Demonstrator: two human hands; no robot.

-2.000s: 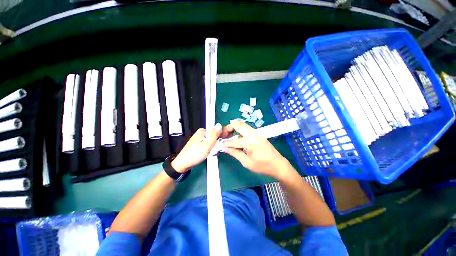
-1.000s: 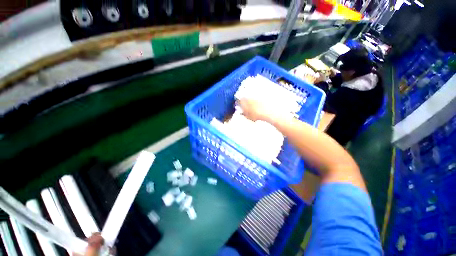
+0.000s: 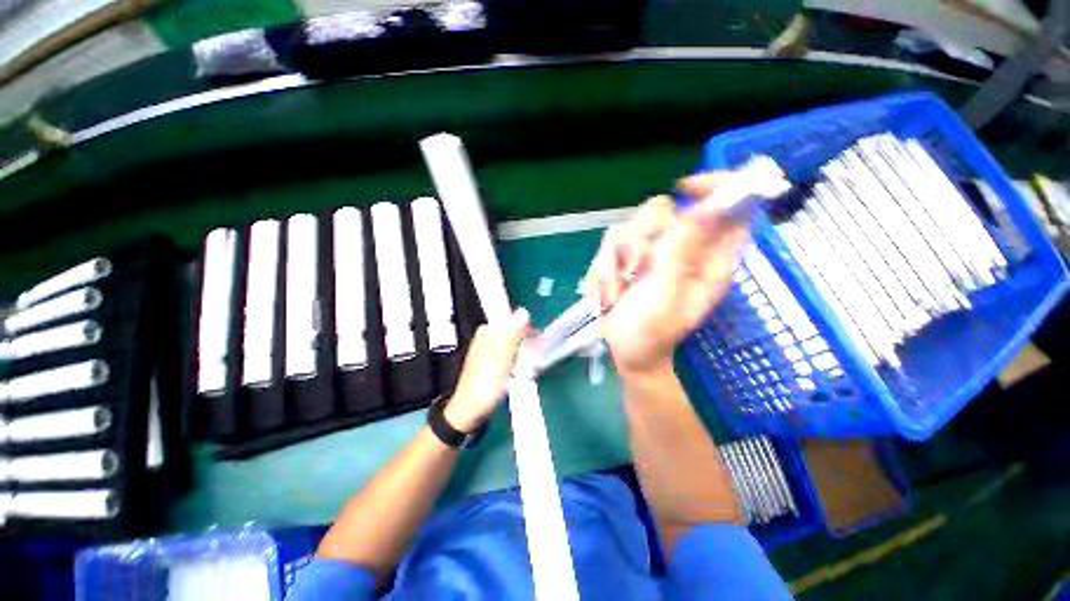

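Note:
My left hand [image 3: 491,366], with a black wristband, grips a long white strip [image 3: 534,470] that runs from the bench's far side down across my body. My right hand [image 3: 666,276] is blurred and holds a white tube [image 3: 757,186], whose end sticks out above my fingers towards the basket. A clear-white piece [image 3: 569,332] lies between my two hands; its exact hold is hidden. Small clear-white pieces [image 3: 544,285] lie on the green bench, partly behind my right hand.
The black slotted tray [image 3: 261,413] holds several white tubes. Another filled tray [image 3: 139,352] stands at the far left. A blue basket [image 3: 810,364] full of white tubes stands at right. Blue bins sit below the bench at lower left [image 3: 100,575] and lower right [image 3: 789,517].
My right hand has come back from inside the basket with a white tube. The view has swung back left over the trays, and both hands are together in front of me.

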